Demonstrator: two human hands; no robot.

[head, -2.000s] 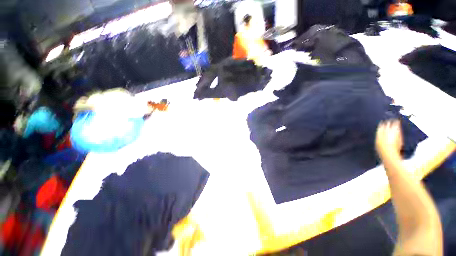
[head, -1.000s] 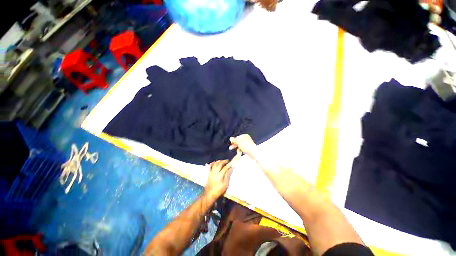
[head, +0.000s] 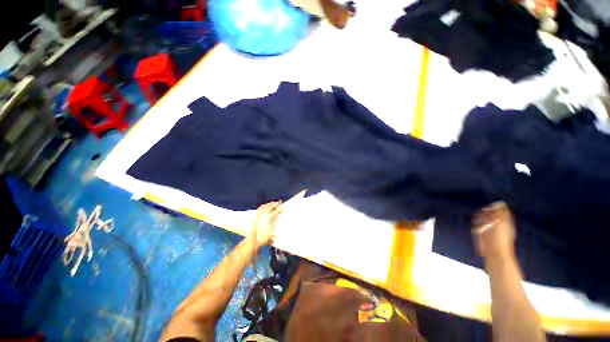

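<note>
A navy garment piece (head: 301, 147) lies on the white table and now stretches right in a long band to my right hand. My right hand (head: 495, 230) is closed at the end of this band, over the navy garment pile (head: 555, 180); its fingertips are blurred. My left hand (head: 267, 220) is at the front edge of the piece and holds a small pale card (head: 292, 199), seen nearly edge-on, its tip near the cloth. A tiny white patch (head: 522, 168) shows on the pile.
A light blue bag (head: 259, 23) is at the table's far left, near a partly visible hand (head: 338, 13). More dark cloth (head: 481, 40) lies at the back. Red stools (head: 97, 105), a blue crate (head: 30, 240) and white cord (head: 85, 239) are on the floor at left.
My right hand has moved from beside my left hand to the pile at right. The navy cloth, before in one rounded spread, now reaches across the yellow tape. My left hand has shifted slightly left.
</note>
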